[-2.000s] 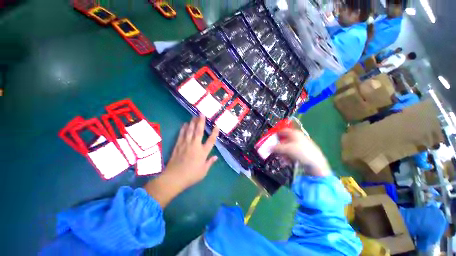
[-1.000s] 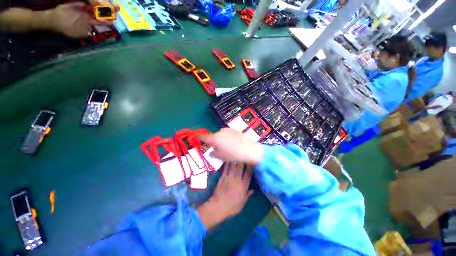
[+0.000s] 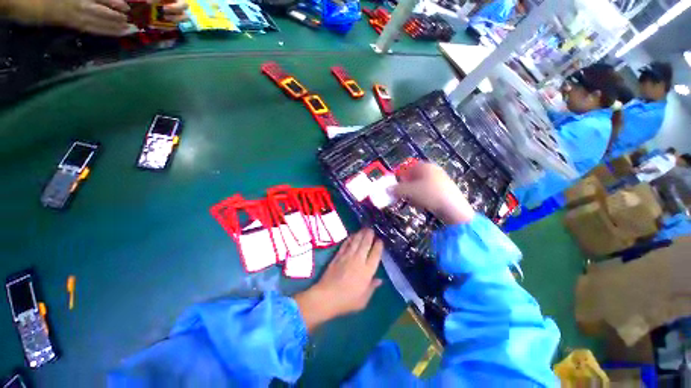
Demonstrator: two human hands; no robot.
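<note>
My right hand (image 3: 430, 189) is over the black parts tray (image 3: 364, 149), its fingertips closed on the edge of a red front cover with white backing (image 3: 383, 191). Another such cover (image 3: 359, 186) lies beside it in the tray. My left hand (image 3: 345, 279) rests flat on the green mat by the tray's near edge, fingers apart and holding nothing. A loose, overlapping pile of red front covers with white backing (image 3: 257, 248) lies to the left of my left hand.
Unfinished phone bodies (image 3: 159, 142) lie at left, near a small orange piece (image 3: 71, 292). Covered phones (image 3: 317, 106) lie behind the tray. Clear plastic trays (image 3: 523, 125) stand beyond it. Another person's hands (image 3: 98, 17) are at top left. People in blue and cartons (image 3: 617, 204) are at right.
My right hand has moved from the loose pile to the tray and taken hold of a cover there. The pile's right-hand covers now show uncovered. My left hand has stayed nearly in place.
</note>
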